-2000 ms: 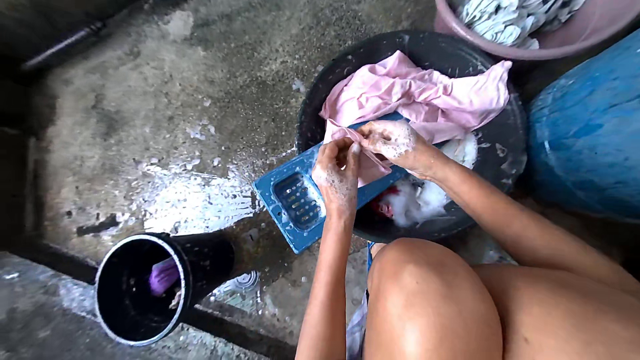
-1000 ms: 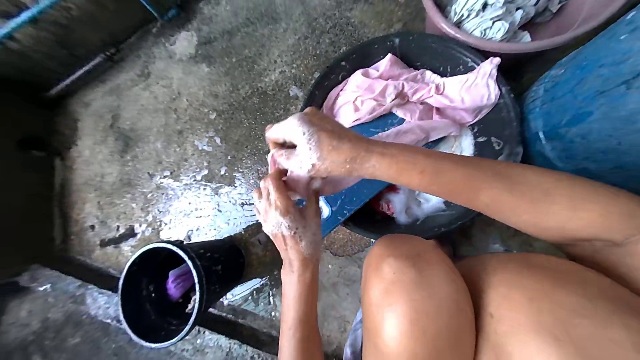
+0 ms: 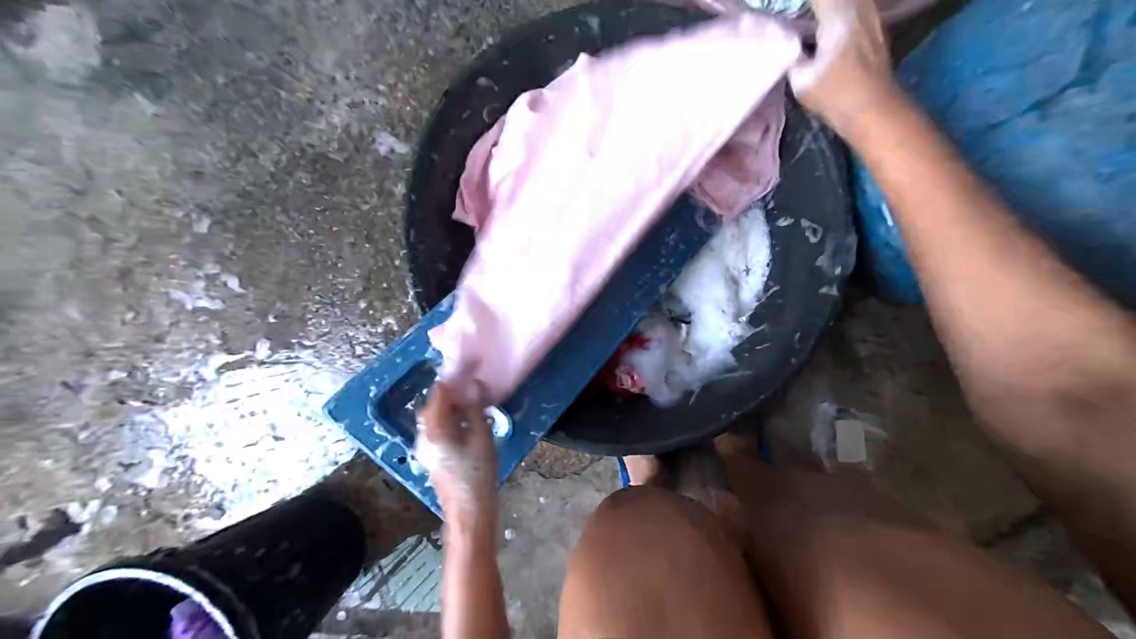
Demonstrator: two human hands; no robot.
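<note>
A pink cloth (image 3: 586,186) is stretched diagonally over a blue plastic washboard (image 3: 568,364) that lies across a round black basin (image 3: 799,328). My left hand (image 3: 461,444), with suds on it, grips the cloth's lower end above the board's near end. Up at the basin's top right, my right hand (image 3: 843,67) holds the other end. More pink fabric hangs into the basin beneath the stretched part. White suds or sudsy cloth (image 3: 710,306) lie in the basin right of the board, beside something red (image 3: 626,364).
A black bucket (image 3: 266,559) with a purple item (image 3: 193,621) inside stands at lower left. A blue drum (image 3: 1029,133) is close to the basin on the right. Part of a pink basin (image 3: 901,9) shows at the top. The concrete floor (image 3: 222,222) is wet and sudsy.
My hands, close together one second ago, are now far apart. The right hand has moved up and right, and the pink cloth is drawn out between them. The view has shifted closer to the basin.
</note>
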